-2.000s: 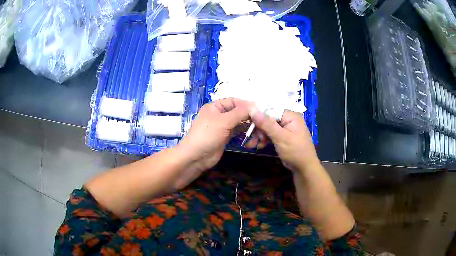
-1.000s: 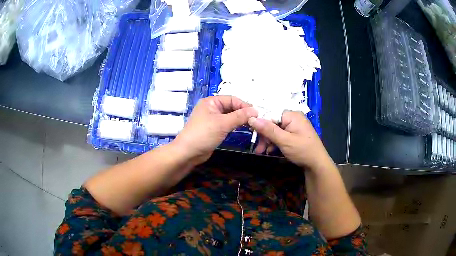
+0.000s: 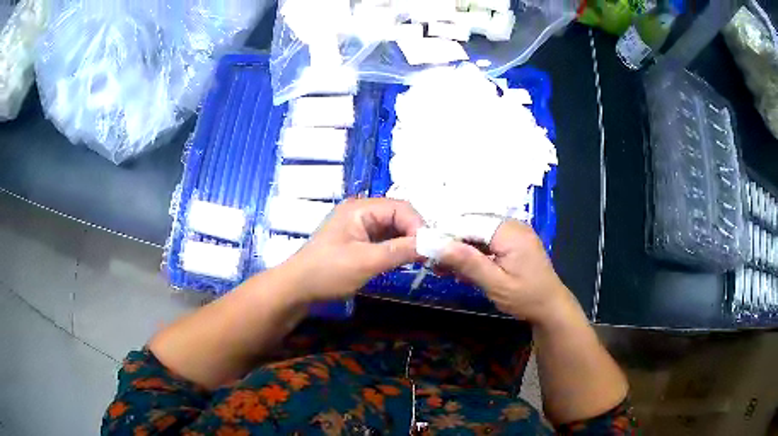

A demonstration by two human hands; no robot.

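My left hand [image 3: 362, 249] and my right hand [image 3: 512, 266] meet over the front edge of the right blue tray [image 3: 546, 204]. Between their fingertips they pinch a small white piece [image 3: 432, 244]. A thin whitish component [image 3: 419, 278] sticks out below the fingers; what holds it is partly hidden. A loose heap of white inserts [image 3: 465, 145] fills the right tray behind my hands. Smooth white packed units [image 3: 314, 144] lie in a column in the left blue tray [image 3: 230, 128], with two more [image 3: 215, 220] at its front left.
An open poly bag [image 3: 375, 64] with cream blocks [image 3: 490, 21] overlaps the back of the trays. A large bluish poly bag [image 3: 128, 77] bulges at left. At right are clear blister trays [image 3: 695, 170], a filled tray [image 3: 759, 247], a green packet [image 3: 610, 15] and another bag [image 3: 759, 60].
The view has tilted, so the bench appears lower and more of the open bag shows. The white piece between my fingertips is more visible, and the component below it slants to the left.
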